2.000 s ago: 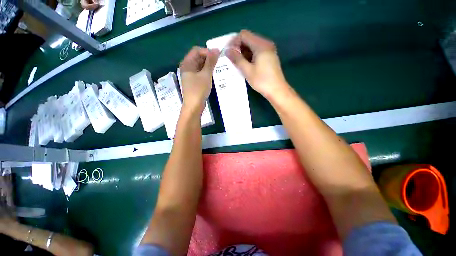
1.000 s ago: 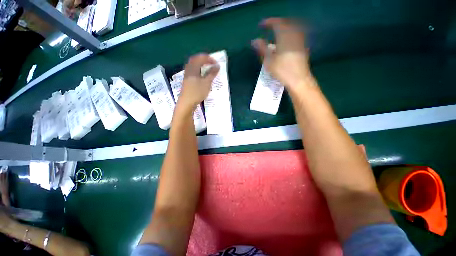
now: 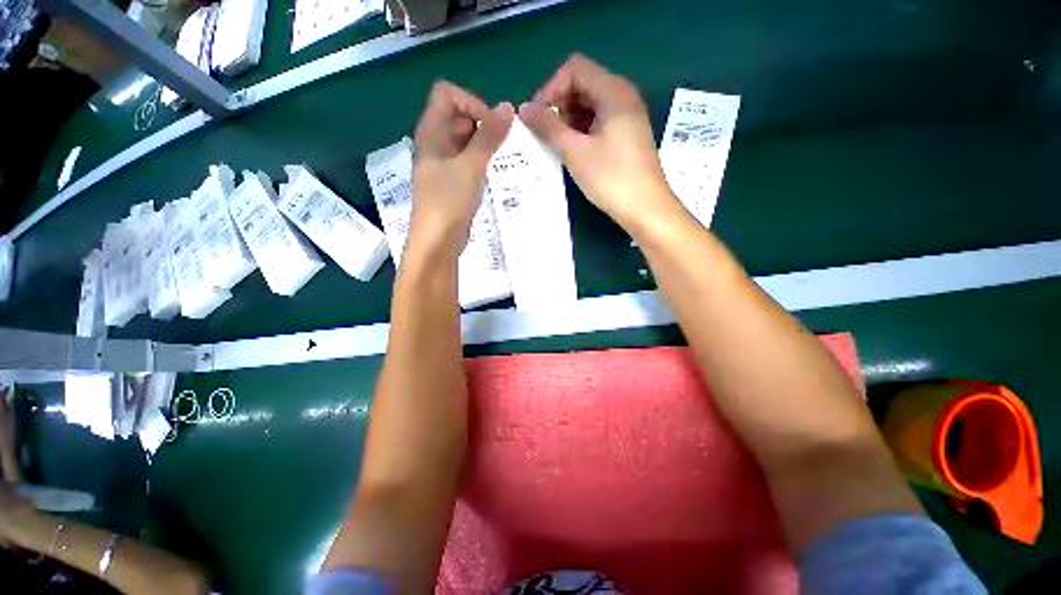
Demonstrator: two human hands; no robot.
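A slim white carton [image 3: 533, 233] lies on the dark green belt [image 3: 861, 151], its near end at the pale guide rail [image 3: 814, 286]. My left hand [image 3: 456, 151] and my right hand [image 3: 591, 130] meet at its far end, fingertips pinched there; the fingers hide the end flap. Another carton lies partly under my left hand and wrist. A separate printed carton [image 3: 702, 137] lies right of my right hand, its near end partly hidden by my forearm. Several more cartons [image 3: 209, 238] lean in a row at the left.
A pink-red mat [image 3: 617, 453] is under my forearms. An orange round hollow object [image 3: 977, 447] stands right of it. A grey metal post [image 3: 140, 52] crosses at upper left. Thin white rings [image 3: 221, 403] lie at left. Another person's forearm [image 3: 105, 552] is at lower left.
The right carton has been let go and lies farther away. My right hand has moved left to the middle carton's far end, meeting my left hand. The row at left has shifted slightly right.
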